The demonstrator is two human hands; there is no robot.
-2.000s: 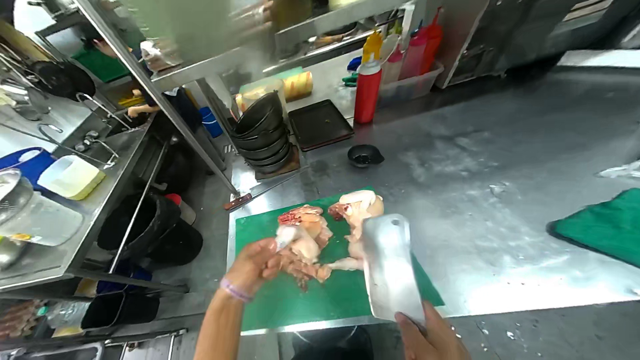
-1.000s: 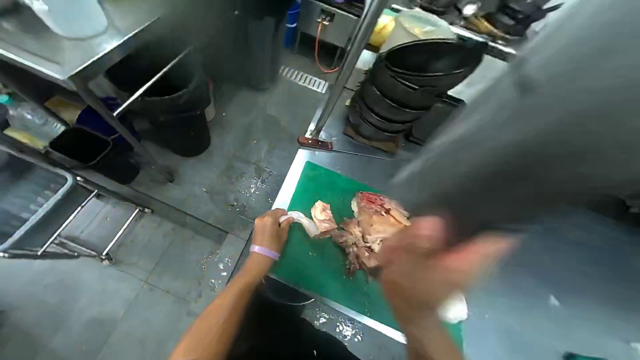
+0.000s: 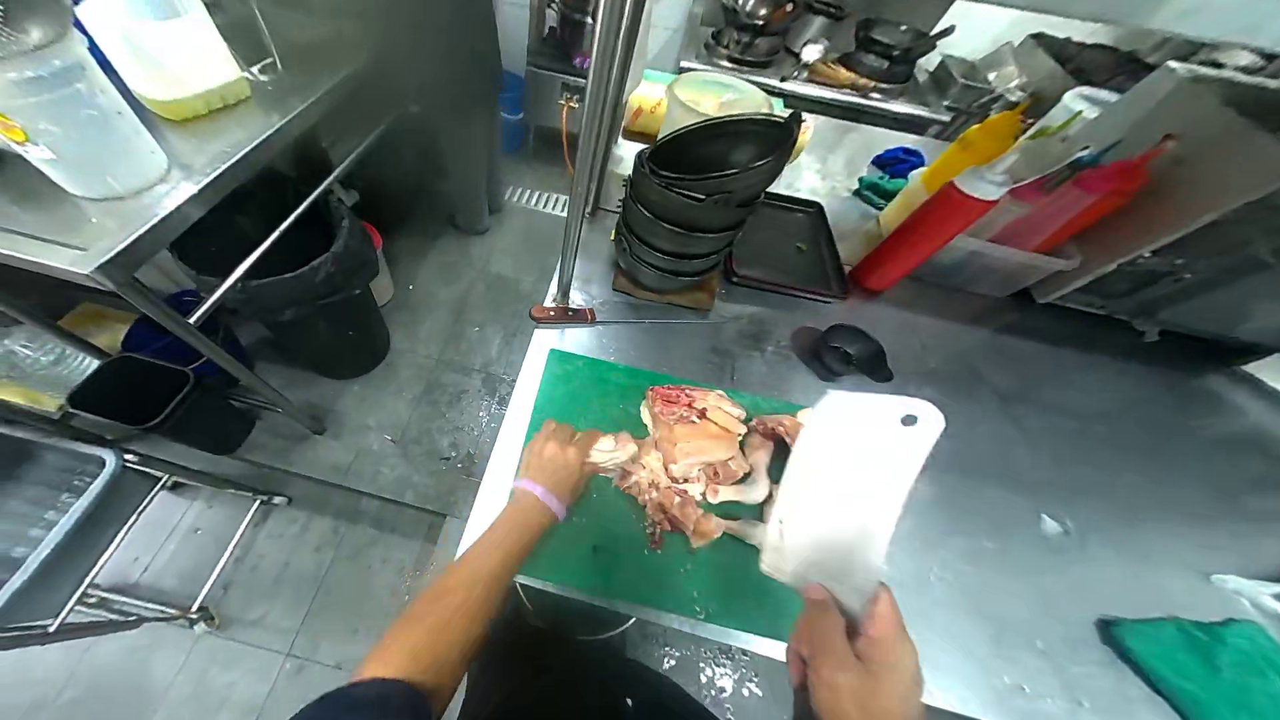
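Observation:
On a green cutting board (image 3: pixel 640 560) lie raw chicken pieces (image 3: pixel 695 440), opened out with skin, flesh and leg ends showing. My left hand (image 3: pixel 557 462), with a pink band at its wrist, grips a pale piece of chicken (image 3: pixel 612 452) at the board's left side. My right hand (image 3: pixel 855 655) is closed on the handle of a cleaver (image 3: pixel 850 480). The cleaver's broad blade is raised and hides the right part of the board and some of the chicken there.
Past the board lie a wooden-handled knife (image 3: pixel 565 314), stacked black pans (image 3: pixel 690 210), a dark tray (image 3: pixel 787 245) and a small black bowl (image 3: pixel 853 352). A red squeeze bottle (image 3: pixel 930 232) stands behind. A green cloth (image 3: pixel 1195 660) lies at right. Left of the table is a lined bin (image 3: pixel 325 290).
The cleaver, in front of the board two seconds ago, was out of sight behind the blurred right arm one second ago and is over the board's right side now. My left hand still grips chicken.

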